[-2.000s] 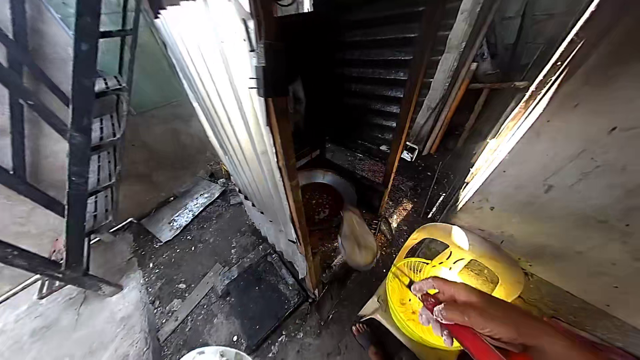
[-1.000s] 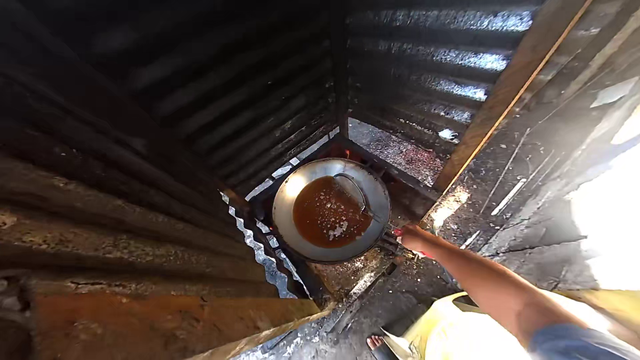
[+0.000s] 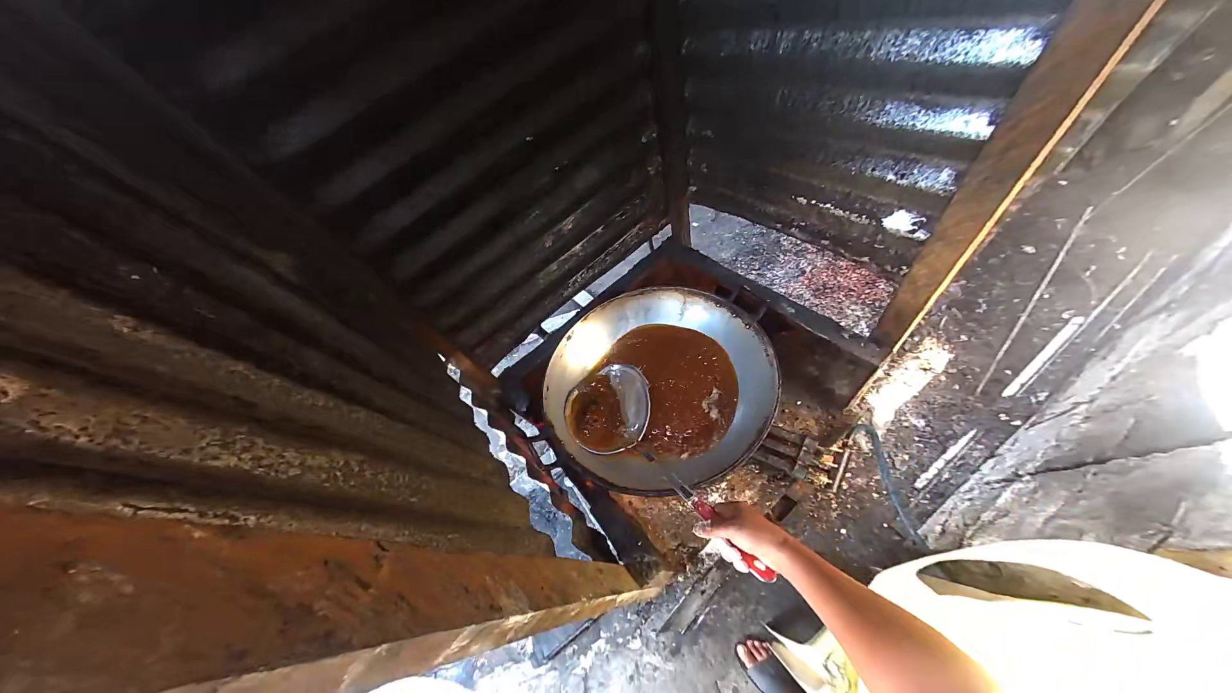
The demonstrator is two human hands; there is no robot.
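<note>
My right hand (image 3: 743, 535) is closed around the red handle of a round metal strainer (image 3: 608, 408). The strainer's bowl sits in the left part of a wide metal wok (image 3: 756, 385), partly in brown liquid (image 3: 679, 380) that looks like hot oil. Small pale bits float at the liquid's right side. The wok rests on a dark stove frame inside a corrugated metal enclosure. My left hand is out of view.
Sooty corrugated metal walls (image 3: 500, 164) surround the wok at left and back. A wooden post (image 3: 1011, 183) stands at right, a wooden beam (image 3: 289, 587) crosses lower left. A pale yellow plastic chair (image 3: 1039, 568) is at lower right. Firewood pieces (image 3: 784, 452) lie beside the wok.
The view has turned from the yellow basket and chair to the wok. Since one second ago, the strainer has moved from the right side of the wok to the left side, with my right hand holding it.
</note>
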